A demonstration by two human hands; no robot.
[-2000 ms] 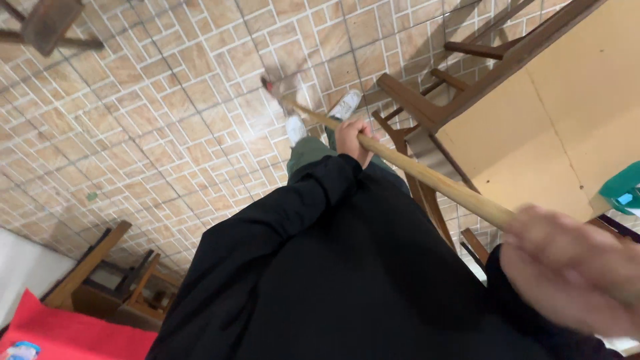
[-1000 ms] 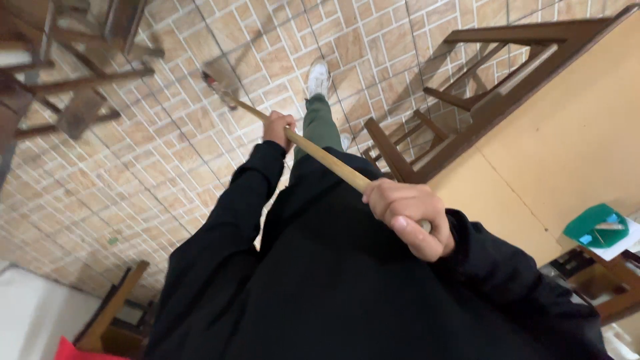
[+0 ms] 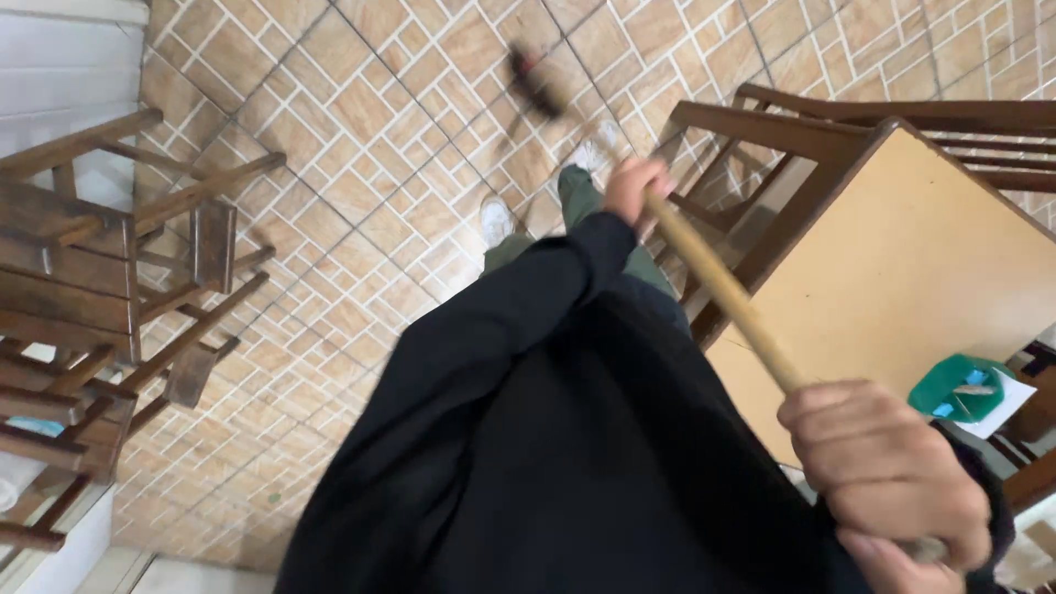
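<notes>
A long wooden broom handle (image 3: 726, 293) runs slantwise across the view. My left hand (image 3: 637, 194) is closed around its lower part, at the end of a black sleeve. Nearer the camera, my right hand (image 3: 891, 470) grips the handle close to its top end, which shows just past the fingers. At the far end, a dark, motion-blurred broom head (image 3: 535, 82) is over the tiled floor, just beyond my white shoes. The blur hides its exact shape and whether it touches the tiles.
Dark wooden chairs (image 3: 66, 272) are stacked or crowded at the left beside a white wall (image 3: 70, 70). A table with a pale yellow top (image 3: 899, 256) stands at the right, with a green container (image 3: 961, 388) at its edge. A wooden chair (image 3: 759, 132) adjoins the table.
The view has turned and moved; more stacked chairs now show at left. The broom head has swung towards the right relative to my feet. Both hands keep hold of the handle.
</notes>
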